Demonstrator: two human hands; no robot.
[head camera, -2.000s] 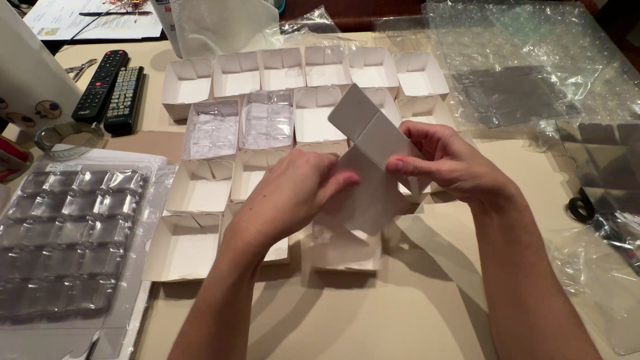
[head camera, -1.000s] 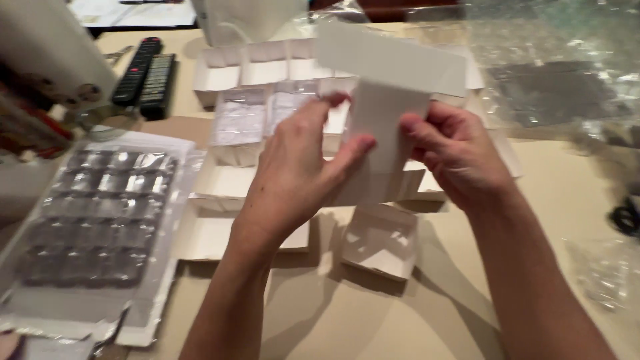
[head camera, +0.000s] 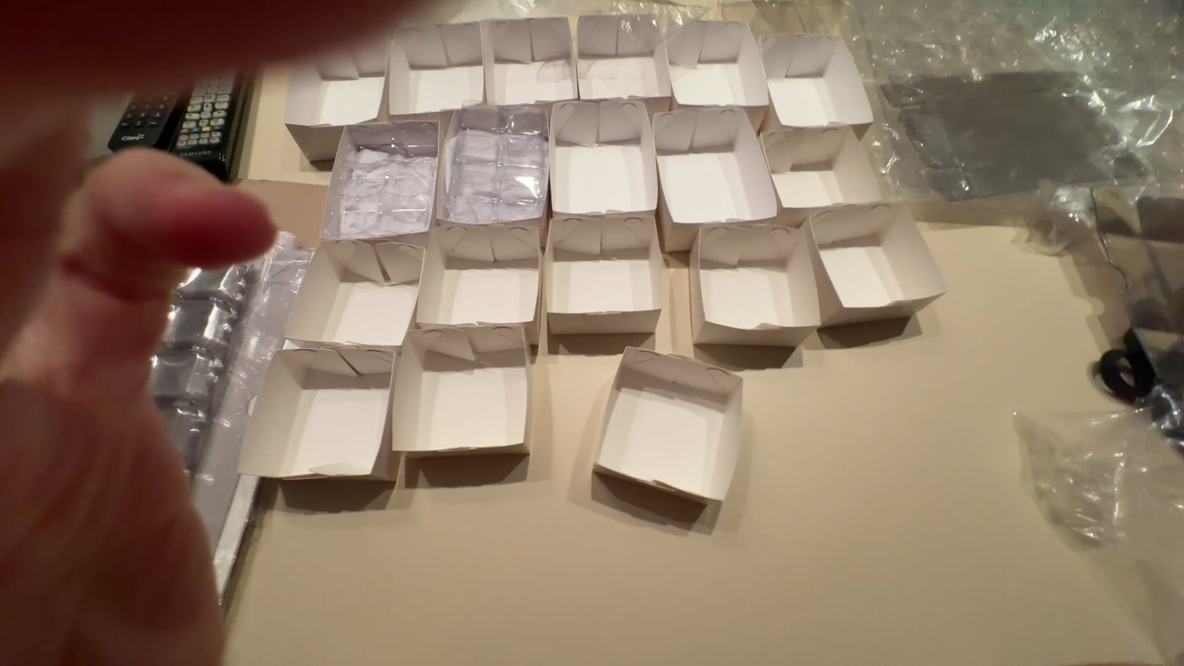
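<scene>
Large and blurred, my left hand (head camera: 92, 398) is raised close to the camera along the left side, its thumb pointing right. A dark red blur across the top left looks like a finger of it. Nothing shows between thumb and finger. My right hand is out of view. Rows of open white cardboard boxes stand on the table; a separate one (head camera: 671, 425) sits tilted nearest the front, beside another open box (head camera: 462, 393). Two boxes hold clear plastic inserts with cells, one on the left (head camera: 384, 180) and one beside it (head camera: 497, 166).
Clear plastic trays (head camera: 199, 314) lie at left, partly behind my hand. Two remote controls (head camera: 208, 120) are at upper left. Clear plastic wrapping (head camera: 1008, 129) covers the upper right. A black ring-shaped object (head camera: 1124, 368) and a crumpled clear bag (head camera: 1091, 472) lie at right.
The white card piece that both hands held is out of view. My left hand has come up close to the camera, and my right hand has left the view.
</scene>
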